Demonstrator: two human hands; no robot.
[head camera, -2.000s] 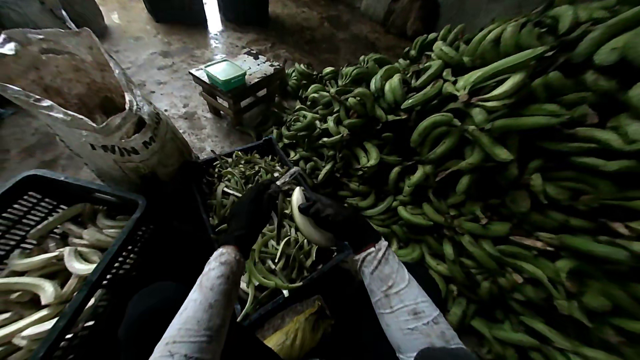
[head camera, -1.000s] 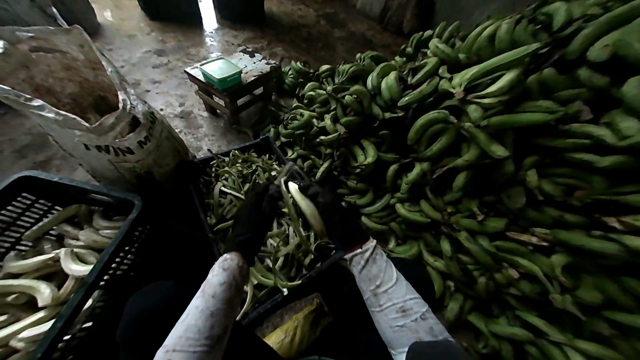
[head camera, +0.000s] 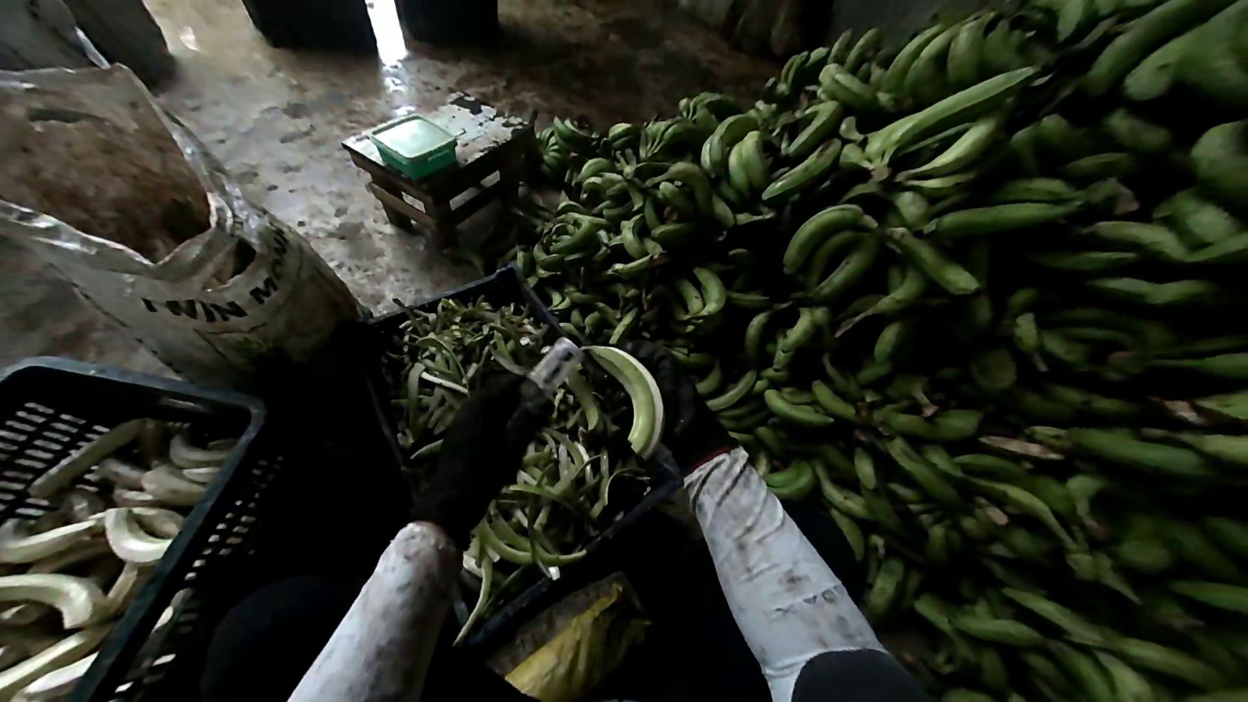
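My left hand, in a black glove, is closed on a small peeling tool whose pale, flat part shows above the fingers. In my right hand, also black-gloved, a partly peeled green plantain stands curved, its pale flesh facing the tool. Both hands are over a dark crate filled with green peel strips. The dark gloves hide how the fingers lie.
Peeled plantains lie in a dark plastic crate at left. Behind it stands an open woven sack. A green-lidded container sits on a low wooden stool. Unpeeled green plantains are heaped along the right.
The plantain in my right hand has changed its tilt and shows more green on its side. Between the earlier frames and now, my left hand and the tool have shifted about it.
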